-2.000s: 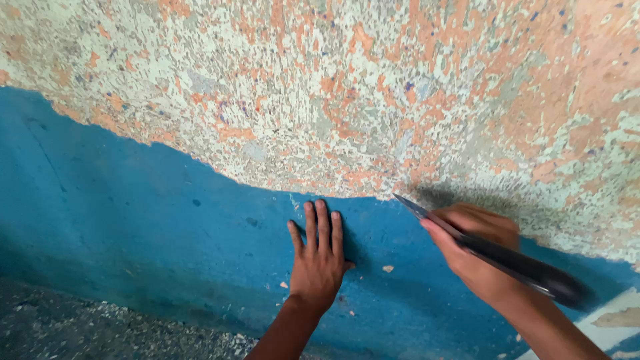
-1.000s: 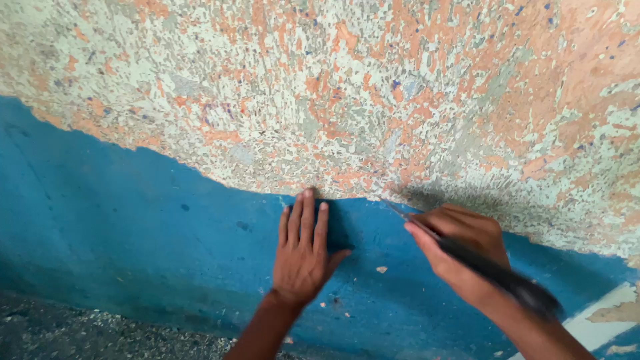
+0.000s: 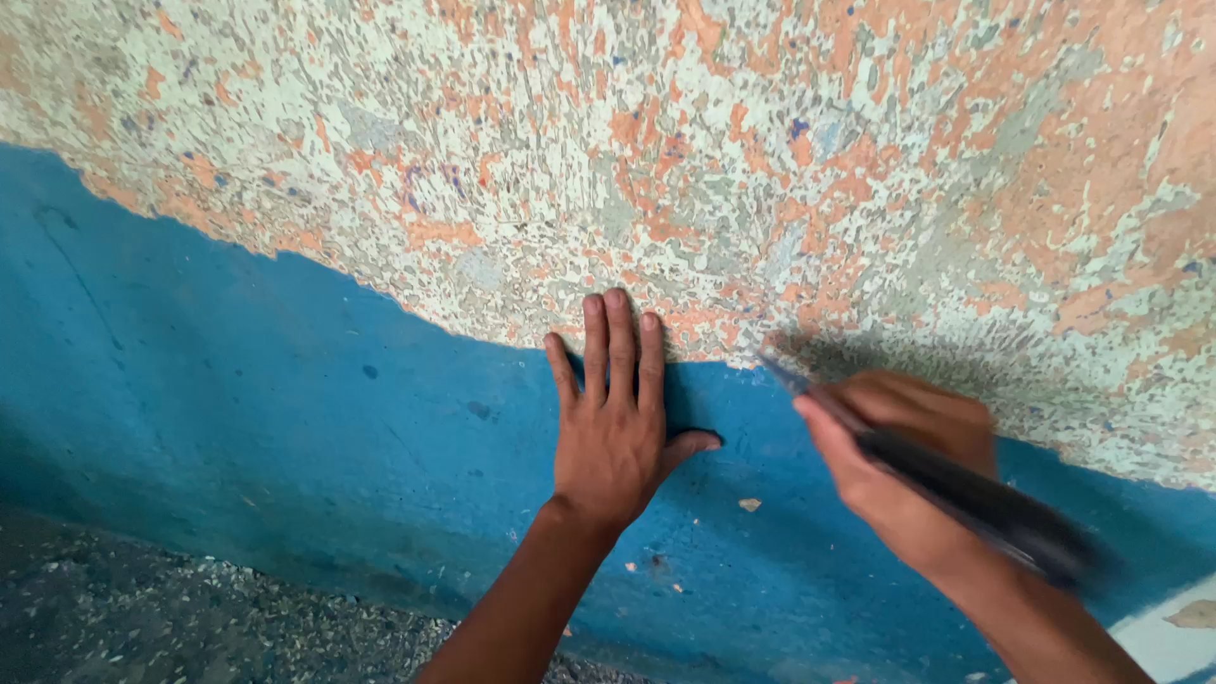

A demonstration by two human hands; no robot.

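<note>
My left hand (image 3: 613, 427) lies flat on the wall, fingers apart, its palm over the blue paint (image 3: 285, 408) and its longer fingertips on the scraped, mottled area (image 3: 532, 171). To its right, my right hand (image 3: 902, 446) grips a dark-handled tool with a pointed metal tip, perhaps a knife or scraper (image 3: 978, 503). The tip is at the ragged edge between blue paint and bared layers of white, orange and grey. Motion blurs the handle, so the tool's exact kind cannot be told.
Paint chips litter the dark floor (image 3: 190, 617) at the lower left. A few flakes (image 3: 750, 504) cling to the blue wall below the hands. At the lower right is a white patch (image 3: 1168, 627) with a bare spot.
My left hand has moved up across the paint edge, its fingertips now on the mottled area; two seconds ago they were at the edge. The tool stays in my right hand near the edge.
</note>
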